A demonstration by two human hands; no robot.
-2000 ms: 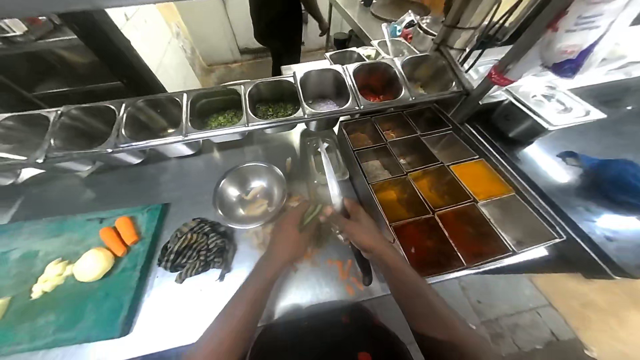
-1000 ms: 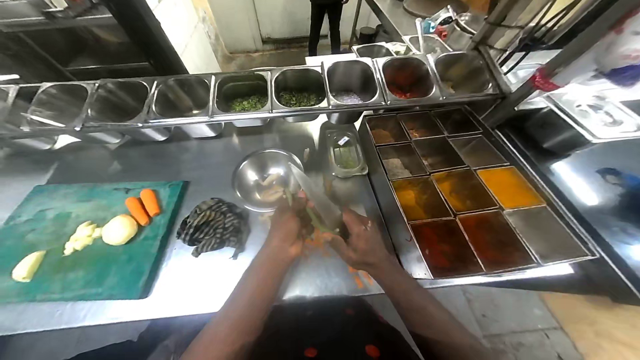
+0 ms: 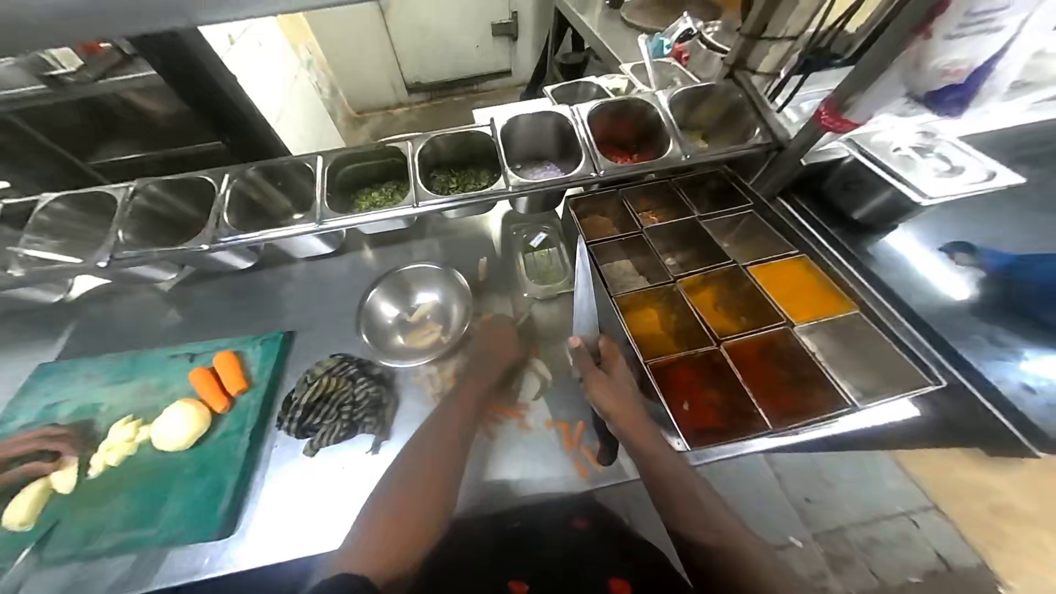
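My right hand (image 3: 606, 379) grips a large kitchen knife (image 3: 586, 301), its blade pointing away from me, beside the spice box (image 3: 672, 371). Blurred, my left hand (image 3: 497, 351) is low over the peelings on the steel counter; whether it holds anything cannot be told. A pale peeling (image 3: 536, 378) lies between my hands, with orange carrot shavings (image 3: 569, 437) nearer me. Just left of my left hand stands a steel bowl (image 3: 415, 313) with pale pieces inside. Behind my hands sits a small clear container (image 3: 540, 256) with green contents.
At left, another person's hand (image 3: 37, 454) touches pale pieces on a green cutting board (image 3: 157, 495) that also holds carrots (image 3: 219, 381) and a peeled round vegetable (image 3: 180, 425). A striped cloth (image 3: 340, 400) lies beside it. A rail of steel pans (image 3: 540, 148) runs behind.
My hands, close together a second ago, are now apart, the knife farther right beside the spice box. Another person's hand has appeared at the cutting board. The person standing behind is out of view.
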